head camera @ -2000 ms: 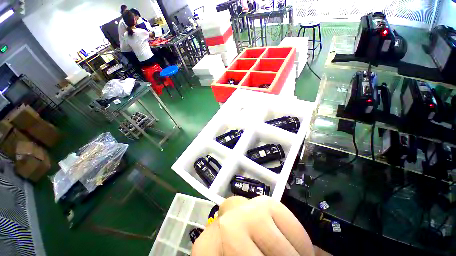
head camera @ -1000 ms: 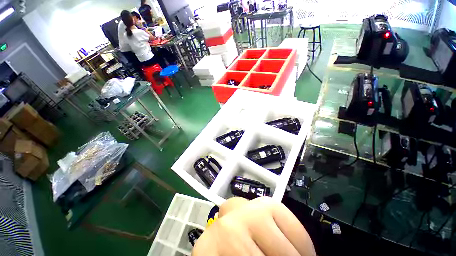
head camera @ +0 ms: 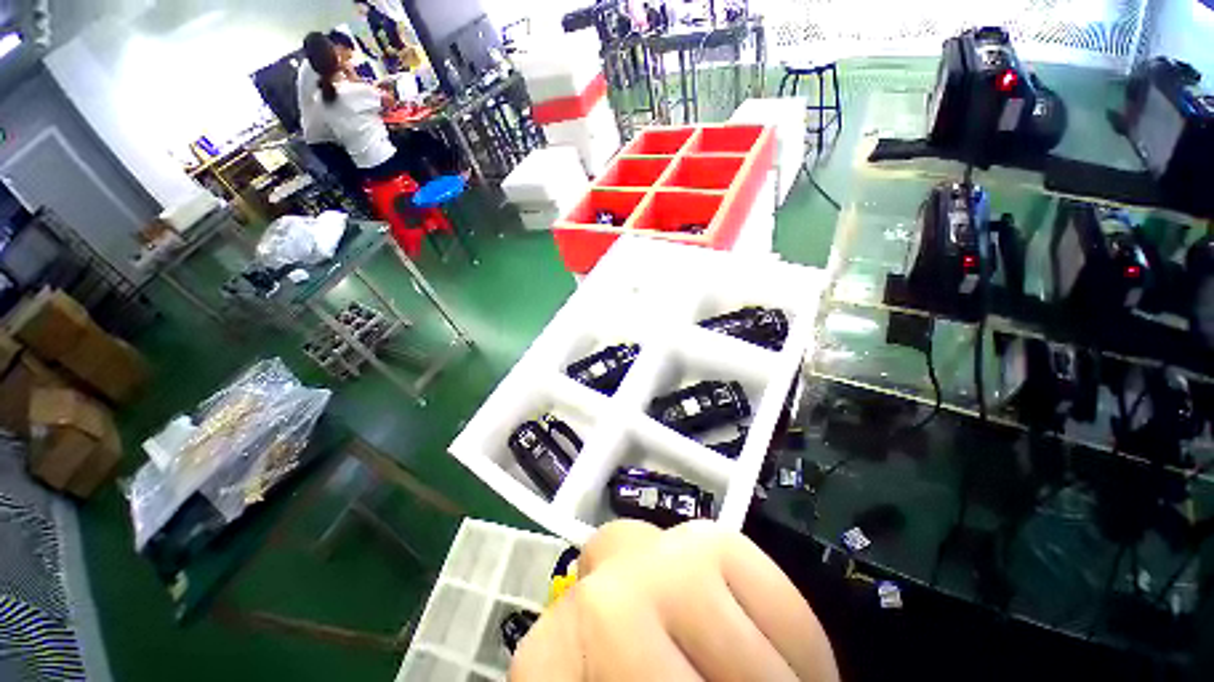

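A closed hand, which looks like my right hand (head camera: 679,606), is large at the bottom centre, cut off by the edge. Its fingers are curled; the palm is hidden. A small yellow and black thing (head camera: 565,576) shows at its left side; I cannot tell if it is held. Beyond the hand, a white divided tray (head camera: 606,448) holds several black camcorders (head camera: 699,406), one lying in the near cell (head camera: 659,496) just above the knuckles. My left hand is not in view.
Red divided tray (head camera: 573,245) behind the white one; shallower white tray (head camera: 459,586) lower left. Right: stepped clear rack (head camera: 852,287) with camcorders (head camera: 953,247), red lights and hanging cables, above dark glass with small blocks. Left: bagged items (head camera: 226,446). People (head camera: 349,120) at a far bench.
The whole scene has shifted slightly left in the picture. The hand keeps its closed shape and place. The camcorders in the white tray lie as before.
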